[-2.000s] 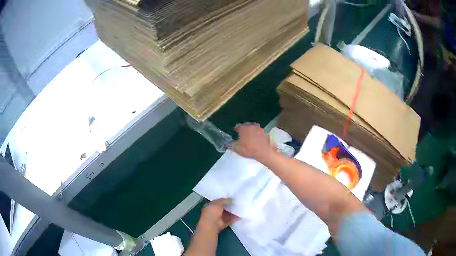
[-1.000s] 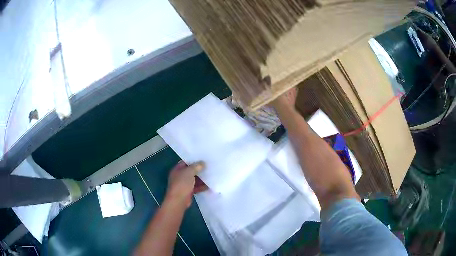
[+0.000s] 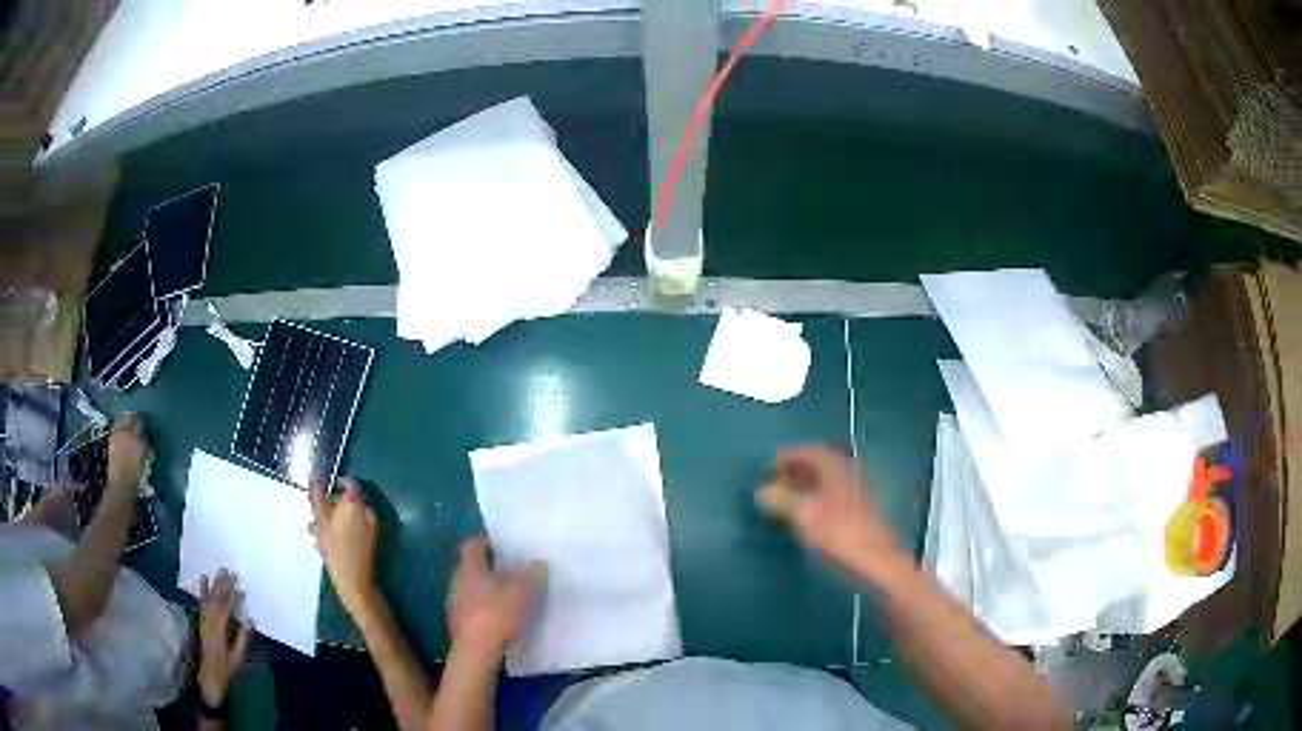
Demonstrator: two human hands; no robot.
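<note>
A white sleeve point(image 3: 588, 557) lies flat on the green bench in front of me. My left hand point(image 3: 493, 597) is at its left edge, with the thumb on top, holding it. My right hand point(image 3: 811, 500) is blurred above the bench, right of the sleeve and below a pile of small white pieces point(image 3: 757, 356). Its fingers look curled, and I cannot tell whether they hold anything. More white sleeves point(image 3: 1035, 429) lie fanned out at the right.
A stack of white sleeves point(image 3: 493, 222) sits behind, left of a grey post point(image 3: 678, 157). Coworkers' hands point(image 3: 347, 540) handle a black solar panel point(image 3: 303, 400) and sleeve at left. An orange tape dispenser point(image 3: 1202, 536) and brown cartons point(image 3: 1271, 429) are at right.
The view has turned from the right side to the bench front. My left hand has brought a sleeve down in front of me. My right hand has come back from beside the cartons.
</note>
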